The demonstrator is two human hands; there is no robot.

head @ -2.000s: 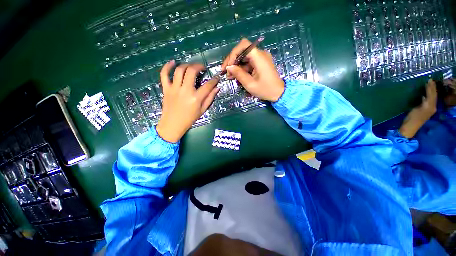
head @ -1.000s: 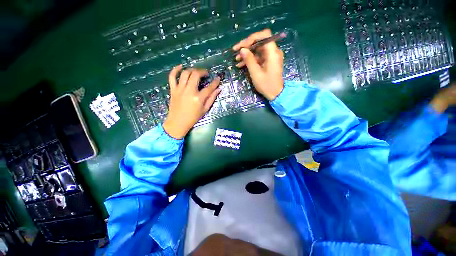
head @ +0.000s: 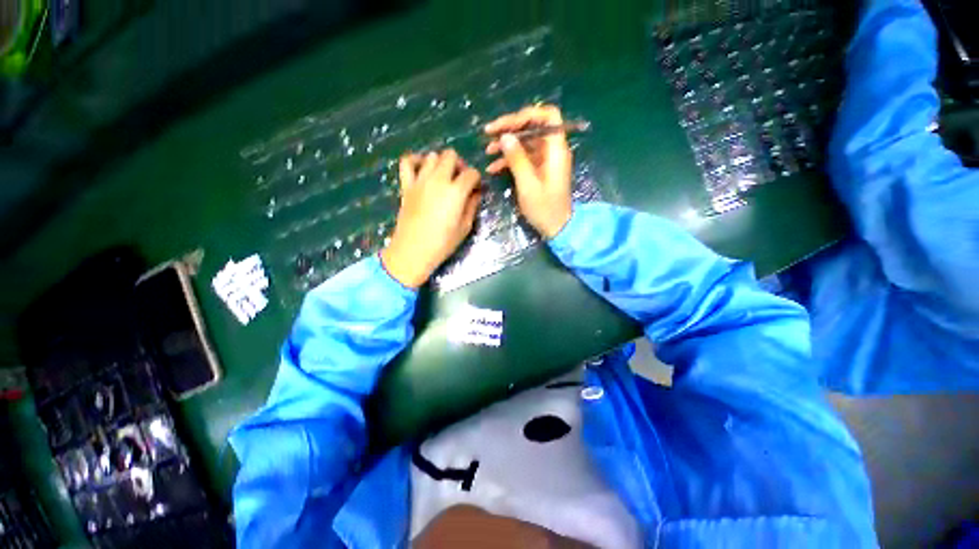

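My right hand [head: 534, 161] holds dark, thin tweezers [head: 558, 129] above the near clear blister tray. My left hand [head: 435, 209] is over the same blister tray [head: 483, 253], palm down with fingers curled at its pockets; whether it holds a part cannot be seen. The tray has rows of pockets with small dark and shiny parts, partly hidden by both hands. A small white label sheet [head: 476, 326] with rows of dark marks lies on the green mat between the tray and my belly.
Another clear tray [head: 397, 107] lies behind. A filled blister tray [head: 741, 102] is at the right, beside another person's blue sleeve [head: 896, 129]. At the left lie spare label sheets [head: 242, 288], a smartphone [head: 183, 327] and a black component tray [head: 118, 456].
The view has shifted, so the trays and phone appear moved. My right hand has gone from close beside my left fingers to a little apart. The other person's arm now reaches forward at the right.
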